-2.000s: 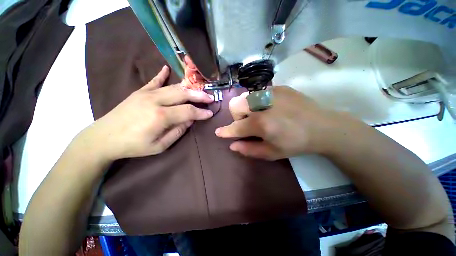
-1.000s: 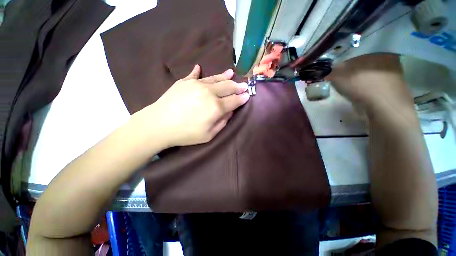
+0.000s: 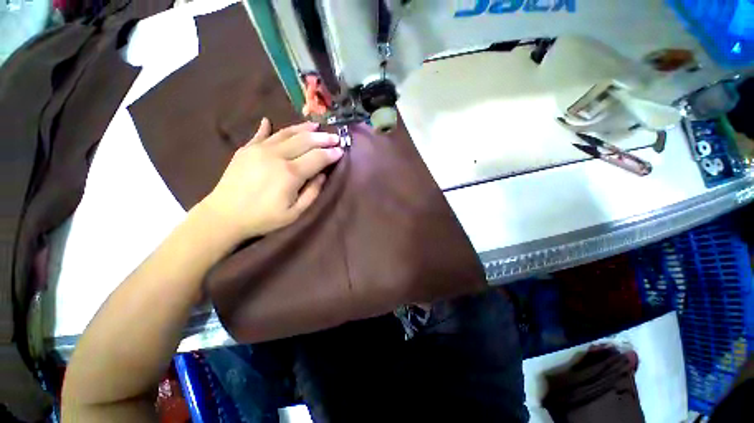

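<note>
A dark brown garment panel (image 3: 364,240) lies under the needle area and hangs slightly over the table's front edge. A thin straight line runs down it. The small metal presser foot (image 3: 344,137) is on the panel. My left hand (image 3: 269,182) rests palm down on the panel, fingertips just left of the foot, thumb apart, gripping nothing visible. Thread snips (image 3: 613,154) lie on the white machine bed at the right, their tips pointing left. My right hand is out of the picture.
The white machine head (image 3: 496,25) stands behind the panel, with an orange-red tuft (image 3: 314,97) near the needle. Dark cloth layers (image 3: 62,124) drape at the left. A blue basket (image 3: 715,306) and folded brown pieces (image 3: 594,384) are below at the right.
My right hand has left the panel and gone out of view. The snips have moved from behind the pale metal attachment to in front of it. My left hand stays beside the foot; the view has shifted.
</note>
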